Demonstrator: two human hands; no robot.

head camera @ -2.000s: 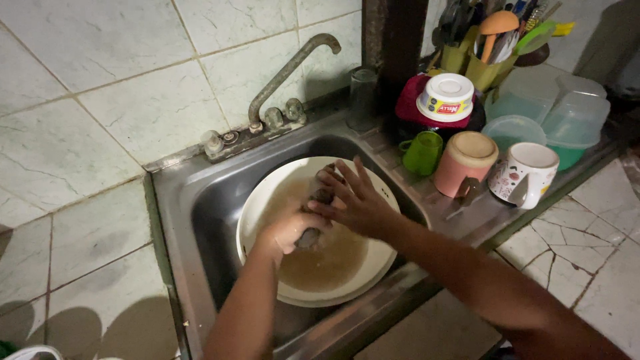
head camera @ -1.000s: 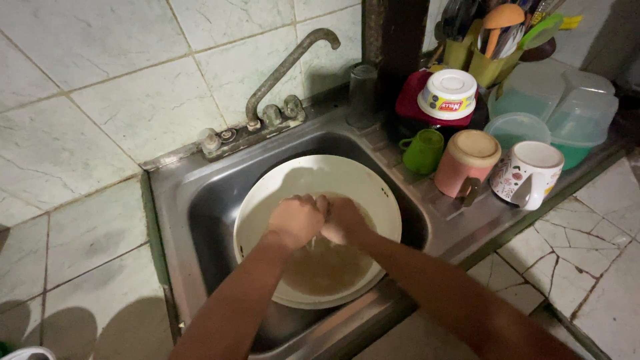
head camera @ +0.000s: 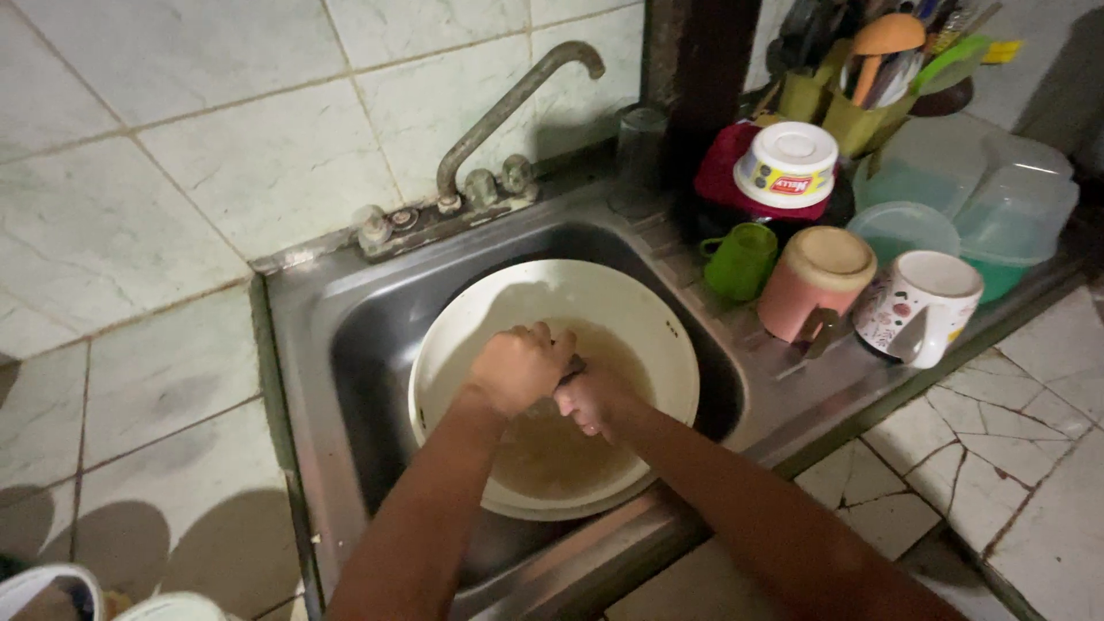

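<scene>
A wide white bowl point(head camera: 466, 310) holding cloudy brownish water point(head camera: 561, 457) rests in the steel sink basin point(head camera: 362, 379). Over the water, near the bowl's middle, my left hand point(head camera: 523, 369) and my right hand point(head camera: 595, 398) are close together, both curled around a small dark cloth-like item point(head camera: 572, 371). Only a bit of this item shows between the fists, so what it is cannot be told.
Behind the sink rises a worn metal faucet point(head camera: 509, 112). On the drainboard at right stand a green cup point(head camera: 742, 261), a pink mug point(head camera: 815, 285), a floral white mug point(head camera: 918, 306), a white tub point(head camera: 789, 164), plastic containers point(head camera: 923, 172) and utensil holders point(head camera: 862, 112).
Two seconds ago my right hand's fingers were spread over the dark item; now both hands are closed around it. Since one second ago, the fists have tilted and moved slightly apart.
</scene>
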